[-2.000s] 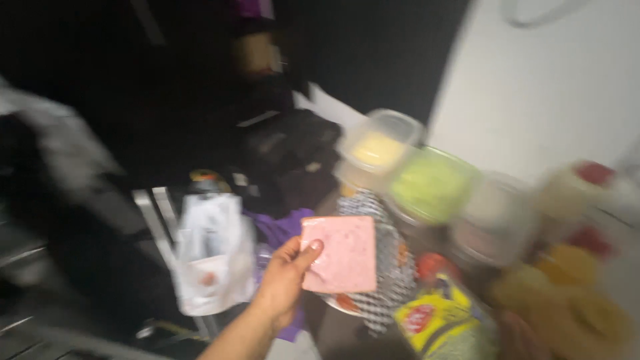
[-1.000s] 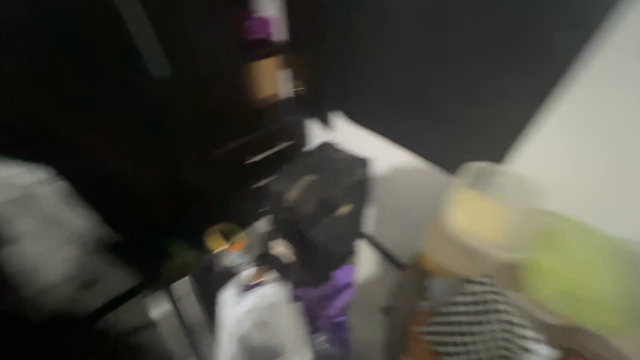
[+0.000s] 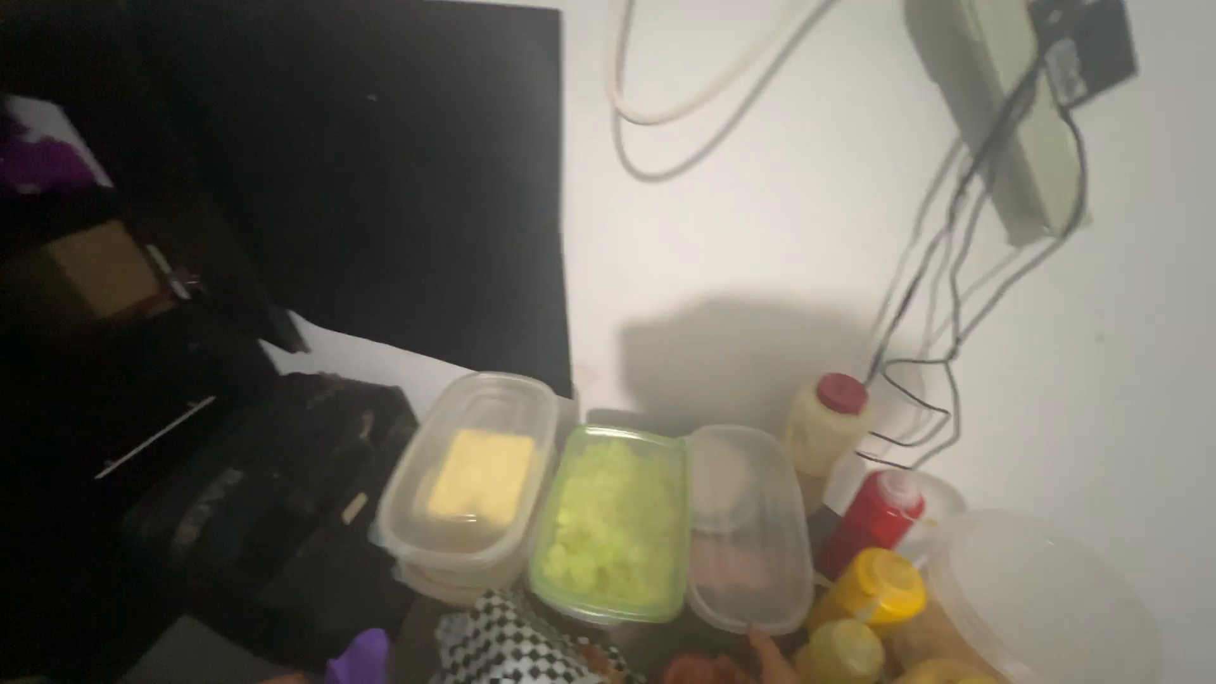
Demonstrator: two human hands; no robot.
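A fingertip, which looks to be my right hand (image 3: 771, 657), is at the lower edge of a clear plastic container (image 3: 750, 570) with pink slices inside; the rest of that hand is out of frame. A skin-coloured sliver at the bottom left may be my left hand (image 3: 280, 678); what it holds is hidden. Left of the pink slices stand a green-rimmed container of chopped pale green vegetable (image 3: 617, 522) and a clear container with yellow slices (image 3: 483, 475). Black-and-white checkered paper (image 3: 513, 641) lies below them, beside red food (image 3: 703, 670), partly cut off.
On the right stand a red-capped bottle (image 3: 826, 423), a red squeeze bottle (image 3: 872, 522), yellow squeeze bottles (image 3: 879, 589) and a large translucent lid or tub (image 3: 1045, 598). Cables (image 3: 950, 313) hang on the wall. Something purple (image 3: 361, 657) and a black bag-like object (image 3: 285, 503) are at left.
The view has swung right and up. Two seconds ago a hand held a square pink slice over the checkered paper; that slice no longer shows in a hand.
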